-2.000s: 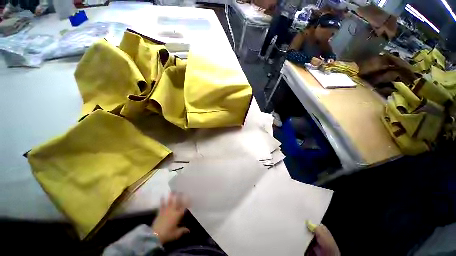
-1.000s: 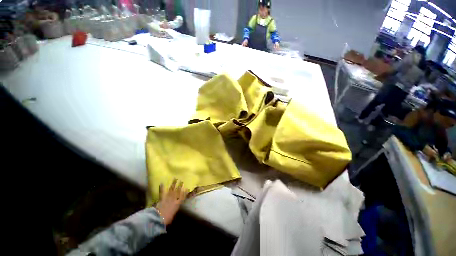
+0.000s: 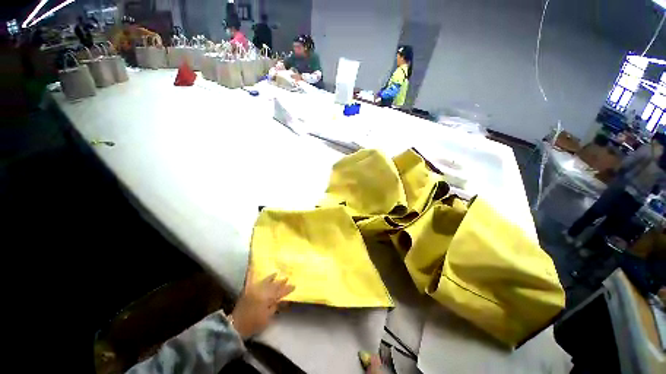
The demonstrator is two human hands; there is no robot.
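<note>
A flat yellow bag body [image 3: 318, 256] lies at the table's near edge. My left hand [image 3: 259, 303] rests at its lower left corner, fingers spread over the yellow edge. A grey-beige sheet [image 3: 321, 336] shows below the bag's near edge; its far part is hidden by the bag. My right hand [image 3: 374, 363] is mostly cut off by the bottom edge. Only fingertips show, one with a yellow cover, by the sheet's right side; its grip is not clear. More floppy yellow bag bodies [image 3: 496, 270] lie bunched to the right, on further grey-beige sheets [image 3: 453, 343].
The long white table [image 3: 182, 168] runs away to the left. Beige handled bags [image 3: 230, 69], a red item [image 3: 185, 74], a blue item [image 3: 351, 109] and clear plastic [image 3: 321, 128] lie on it. Two people [image 3: 299, 62] [image 3: 398, 80] are at its far side; another person [image 3: 628, 179] stands right.
The view has swung left and up. The sheet in my right hand has moved from the right to below the flat yellow bag. My left hand has moved from the table edge onto that bag.
</note>
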